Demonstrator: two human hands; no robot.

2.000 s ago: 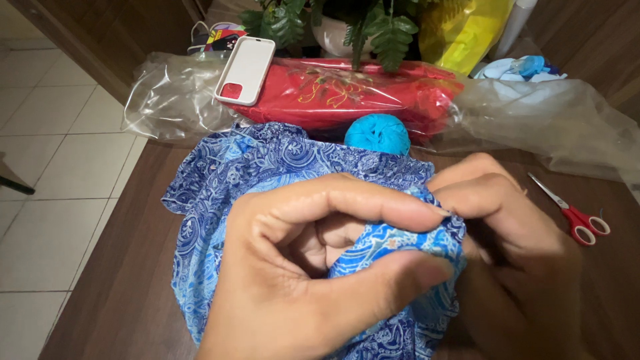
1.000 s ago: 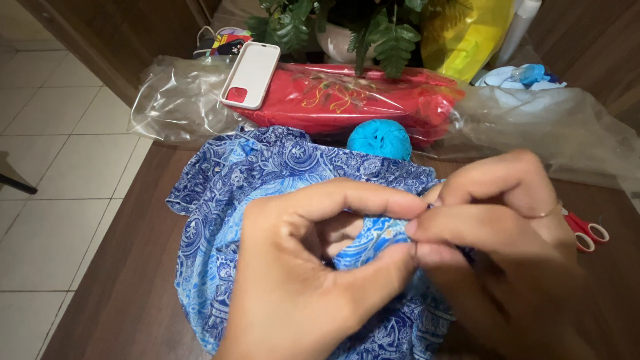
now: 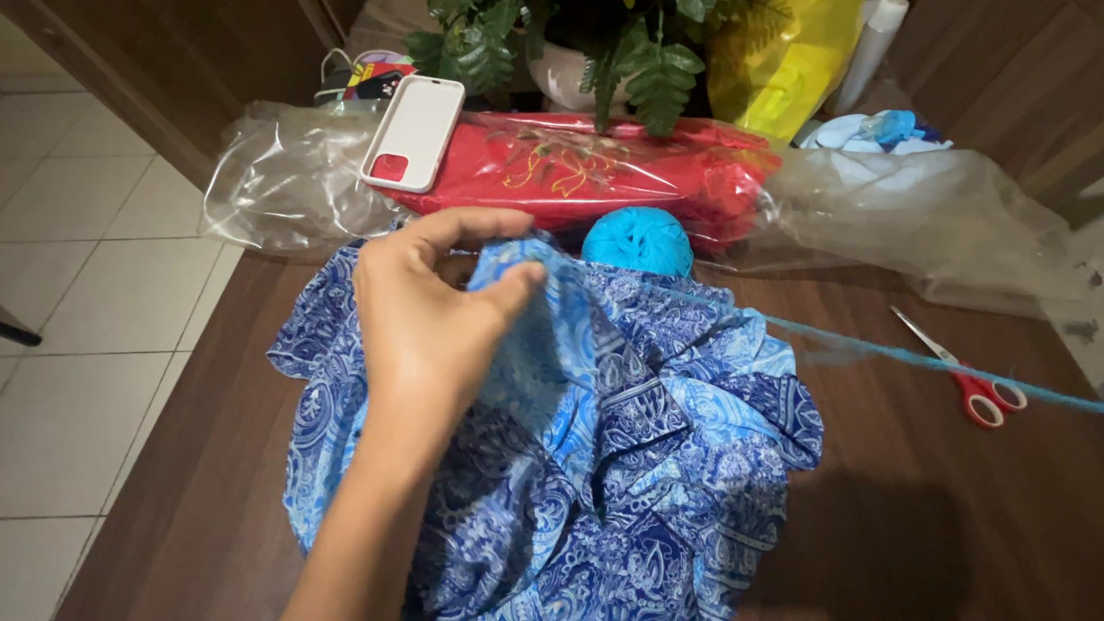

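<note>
My left hand (image 3: 440,302) pinches an edge of the blue paisley-patterned fabric (image 3: 655,483) between thumb and fingers, lifting it above the table. A light blue thread (image 3: 871,347) runs taut from near the pinched edge across the cloth and out at the right side of the view. My right hand is out of view. Behind the fabric sits a turquoise ball of yarn (image 3: 638,241). Red-handled scissors (image 3: 970,379), their blades a little apart, lie on the table to the right, and the thread passes over them.
A clear plastic bag with red cloth (image 3: 552,168) lies across the back of the brown table (image 3: 190,448), with a white phone case (image 3: 416,129) on it. Behind are a potted plant (image 3: 569,78), a yellow bag (image 3: 776,69) and a white tube (image 3: 871,52).
My right hand, which was at the fabric edge beside my left fingers, has left the view. The thread now stretches to the right. My left hand still pinches the cloth.
</note>
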